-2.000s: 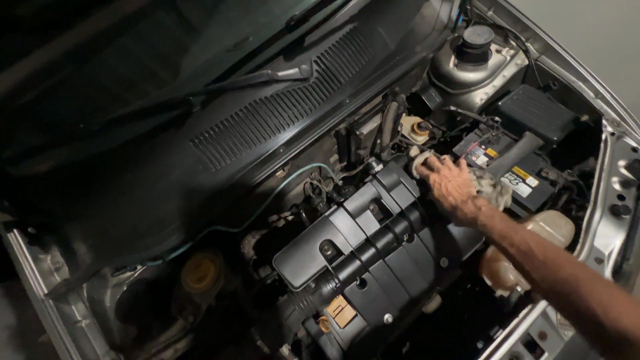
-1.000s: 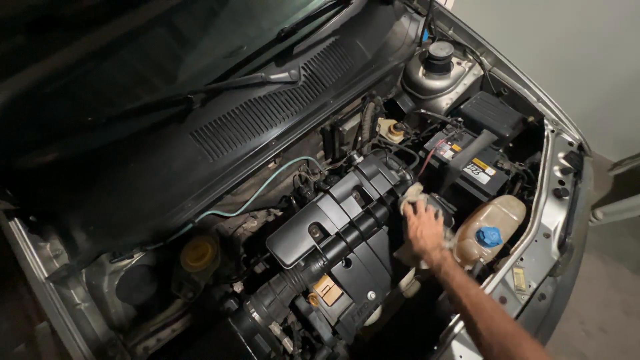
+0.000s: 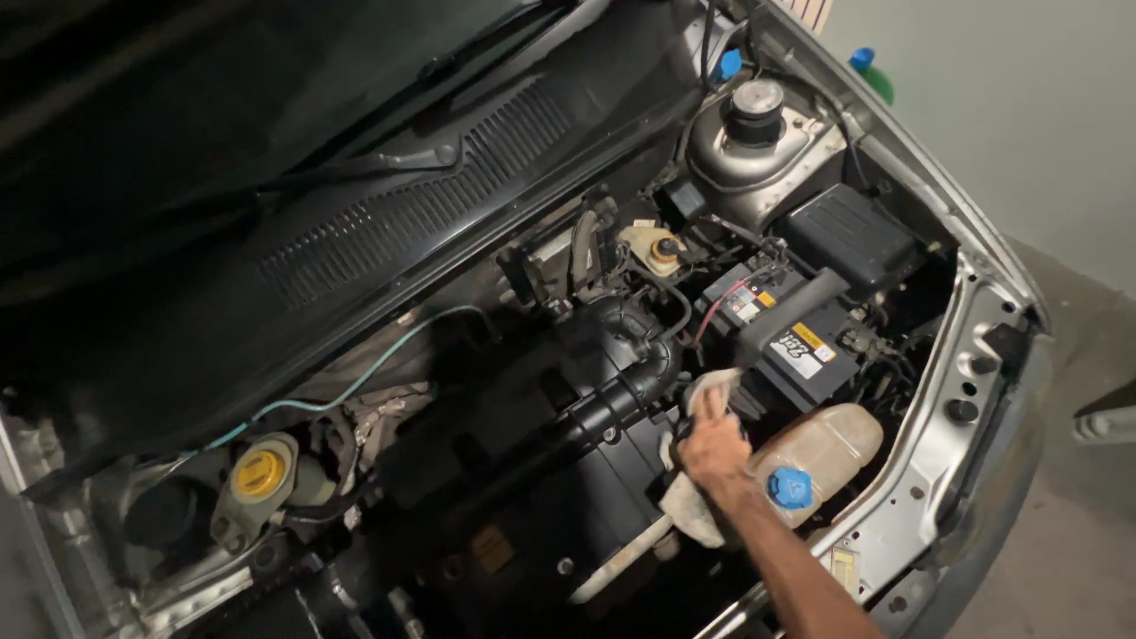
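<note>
My right hand (image 3: 714, 448) reaches in from the bottom right and holds a pale, crumpled cloth (image 3: 694, 513), which shows above the fingers and hangs below them. Hand and cloth are between the black plastic engine cover (image 3: 635, 461) and the coolant expansion tank (image 3: 839, 439) with its blue cap (image 3: 790, 487). Just beyond the fingertips is the car battery (image 3: 803, 355), with a black cover strip across it. A ribbed black air hose (image 3: 612, 404) runs left of the hand. The palm side of my hand is hidden. My left hand is out of view.
A yellow-capped reservoir (image 3: 258, 474) is at the lower left, a brake fluid reservoir (image 3: 652, 248) behind the engine. A black box (image 3: 852, 235) stands behind the battery. The strut tower (image 3: 750, 151), windscreen cowl grille (image 3: 426, 204) and silver front panel (image 3: 923, 435) surround the bay.
My right hand, with the cloth, has moved from beside the battery toward the front of the bay, near the coolant tank. The engine cover now lies in darker shadow.
</note>
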